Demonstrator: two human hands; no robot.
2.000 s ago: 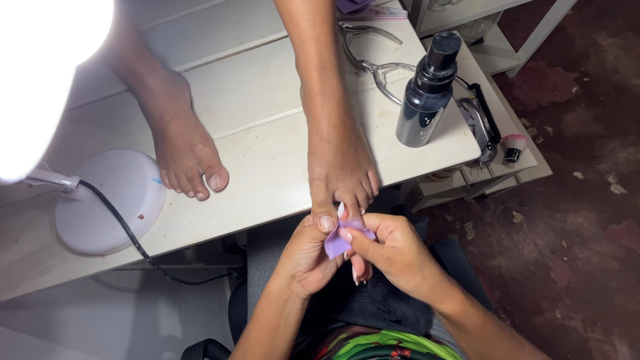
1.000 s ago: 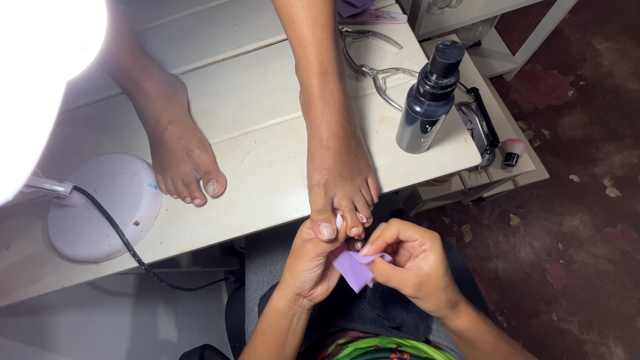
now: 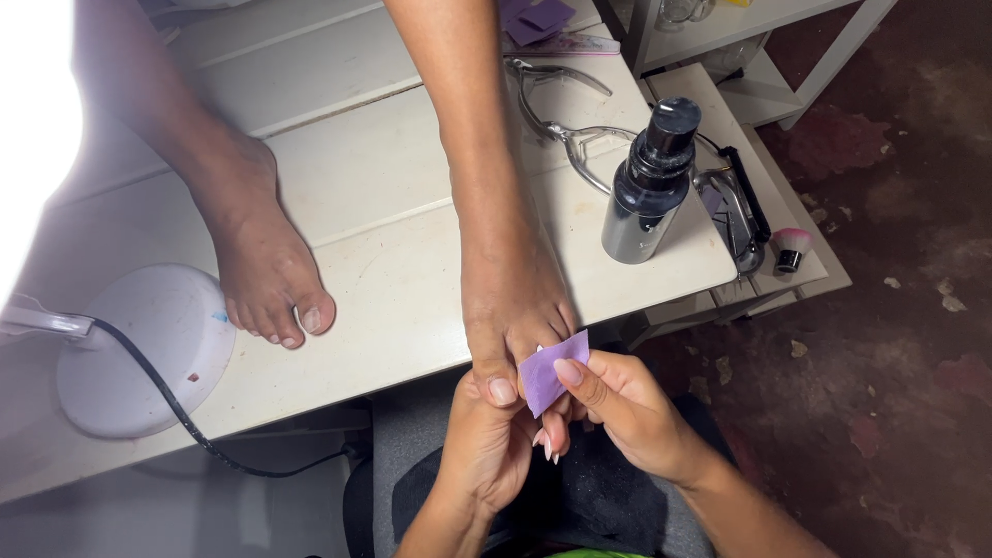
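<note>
Another person's foot (image 3: 511, 287) rests on the white slatted table, its toes reaching past the near edge. My left hand (image 3: 488, 442) holds that foot's toes from below, beside and under the big toe. Between the thumb and fingers of my right hand (image 3: 635, 411) is a small purple sheet of abrasive paper (image 3: 546, 376), lying over the smaller toes and hiding some of them. A white nail tip shows just above the sheet. The person's other foot (image 3: 271, 263) stands on the table to the left, touched by neither hand.
A dark spray bottle (image 3: 651, 186) stands near the table's right corner, beside metal nippers (image 3: 554, 130). Behind lie a nail file (image 3: 573, 44) and purple sheets (image 3: 539, 19). A lamp base (image 3: 147, 349) with a black cord is at left; a pink brush (image 3: 790, 248) sits on a lower shelf.
The purple sheet has turned in my right hand and moved from below the toes up over the smaller ones. My left hand keeps its hold on the foot.
</note>
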